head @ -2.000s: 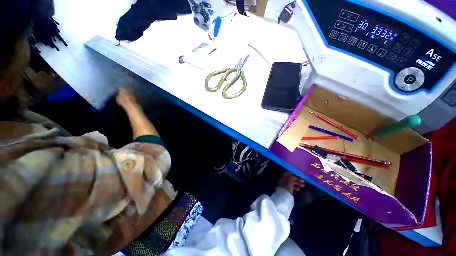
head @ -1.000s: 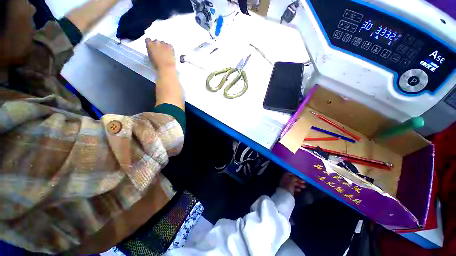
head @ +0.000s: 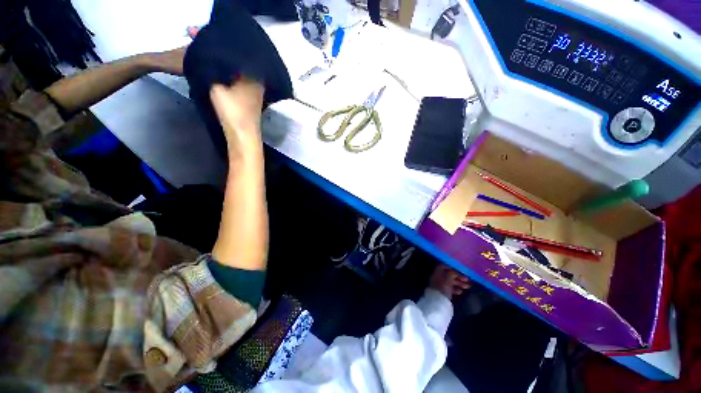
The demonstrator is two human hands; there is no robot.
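Observation:
A black fabric piece [head: 230, 46] is held over the left of the white table [head: 330, 173] by another person in a plaid shirt. That person's near hand [head: 240, 100] grips its lower part; the far hand is mostly hidden behind it. Gold-handled scissors [head: 352, 127] lie on the table. A white-sleeved hand [head: 453, 281] rests low by the blue table edge, small and dark, fingers partly hidden. The sleeve comes from the bottom edge; I cannot tell for certain whether it is mine, or which hand. No other hand that could be mine shows.
A flat black rectangle [head: 436, 134] lies right of the scissors. An open purple box [head: 530, 288] holds red and blue sticks and a green-handled tool [head: 615, 196]. The white sewing machine with its control panel [head: 576, 57] stands upper right. Dark stringy pieces [head: 65, 34] lie far left.
The other person's hands have taken hold of the black fabric and lifted it towards the table's front edge. The white-sleeved hand has not visibly moved.

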